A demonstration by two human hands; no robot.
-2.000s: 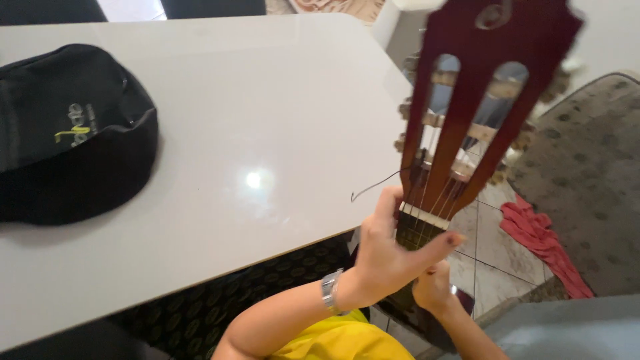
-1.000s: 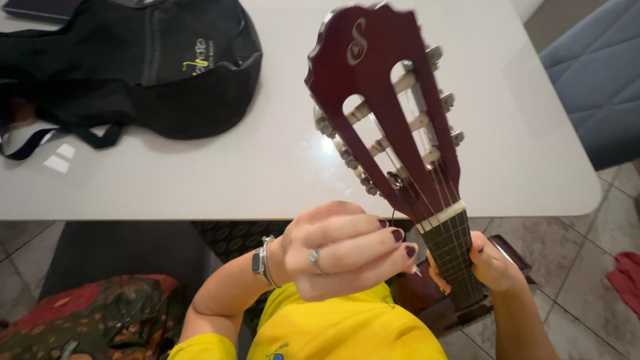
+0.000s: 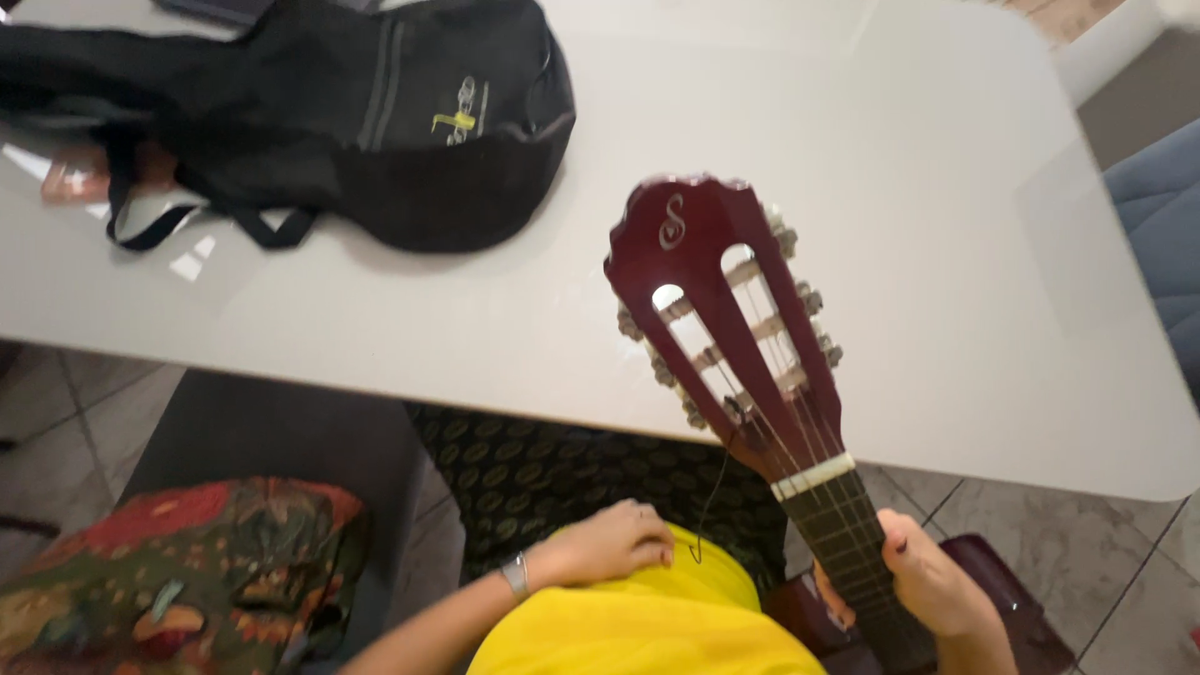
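My right hand (image 3: 928,572) is wrapped around the neck of a classical guitar (image 3: 844,534), its thumb at the fretboard's edge and fingertips showing on the other side. The dark red headstock (image 3: 703,244), with slotted openings and tuning pegs, points up and away over the table edge. A loose string end (image 3: 717,497) hangs from the headstock and curls at its tip. My left hand (image 3: 619,544), with a watch at the wrist, rests on the yellow shirt (image 3: 637,637) near that tip and holds nothing. The guitar's dark red body shows partly at the lower right.
A white table (image 3: 891,187) spans the view. On it at the upper left lies a black instrument gig bag (image 3: 450,187) with straps. A dark seat (image 3: 281,422) with a patterned cloth (image 3: 234,581) is at the lower left, and a blue-grey chair (image 3: 1162,216) at the right.
My left hand has come away from the guitar by the nut and moved down and left to the shirt. My right hand still holds the neck.
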